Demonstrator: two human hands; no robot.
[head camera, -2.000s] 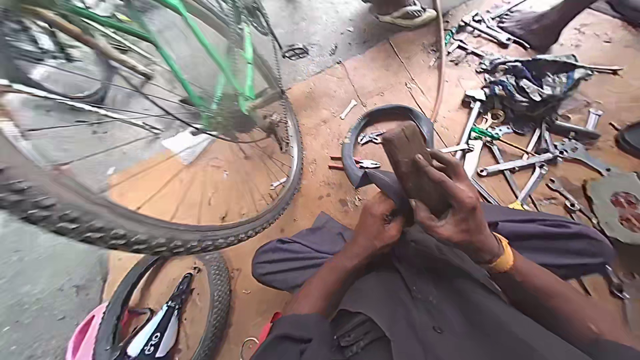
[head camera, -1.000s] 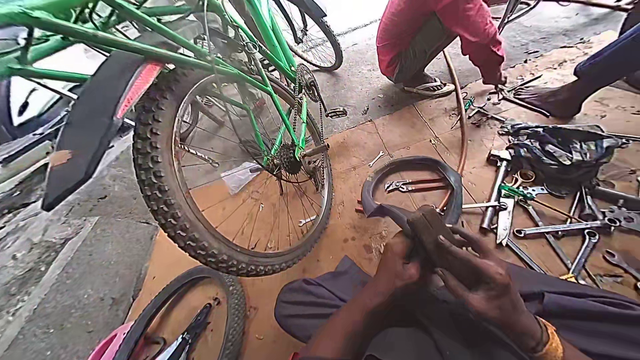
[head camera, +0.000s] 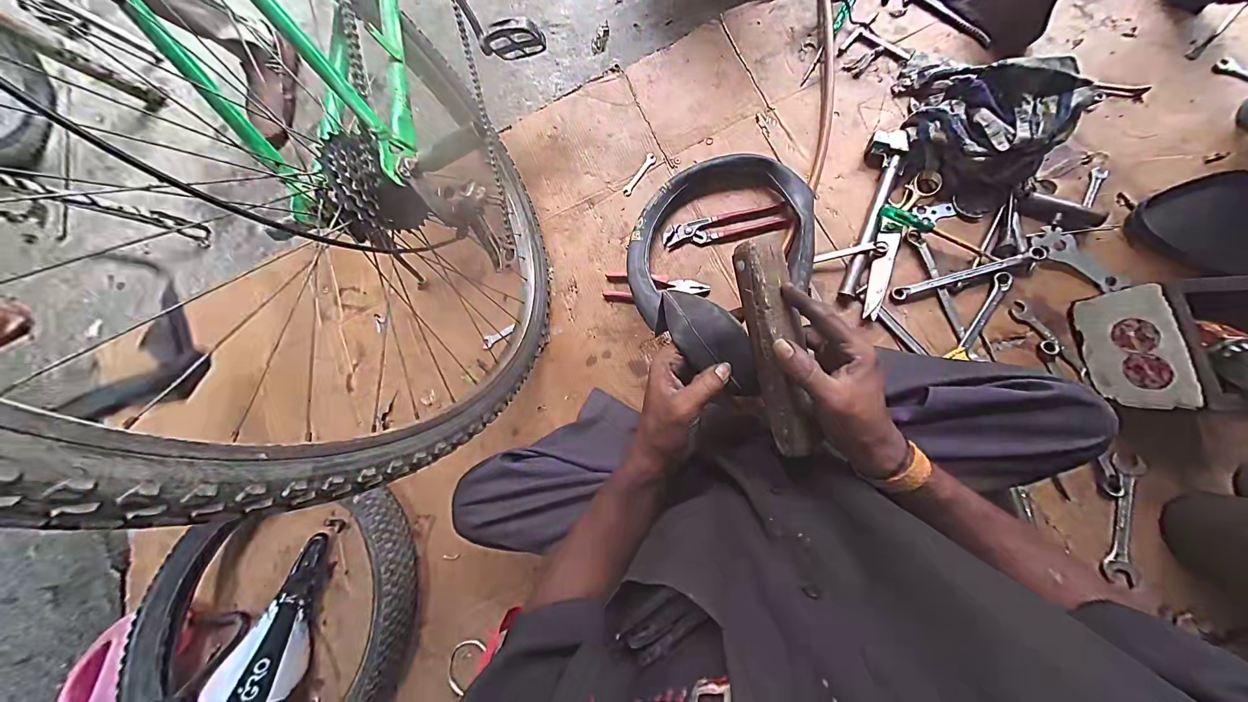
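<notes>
A black rubber inner tube (head camera: 648, 229) lies in a loop in front of my lap. My left hand (head camera: 675, 400) grips its near, flattened part, thumb on top. My right hand (head camera: 843, 380) holds a worn, dark brown block (head camera: 770, 331), perhaps wood, lengthwise beside the tube; whether the two touch is unclear. Inside the loop are red-handled water pump pliers (head camera: 726, 226). Red-handled pliers (head camera: 682, 287) lie partly under the tube's left side.
A green bicycle's rear wheel (head camera: 487, 414) stands at left, above a loose tire (head camera: 390, 575) and a saddle (head camera: 268, 643). Wrenches, a hammer (head camera: 875, 214) and a dark bundle (head camera: 1004, 127) cover the board at right. A small wrench (head camera: 640, 175) lies beyond the tube.
The block was against the tube at my left hand one second ago; now it is upright to the right, and more of the tube's flattened part shows. The view has swung down and right.
</notes>
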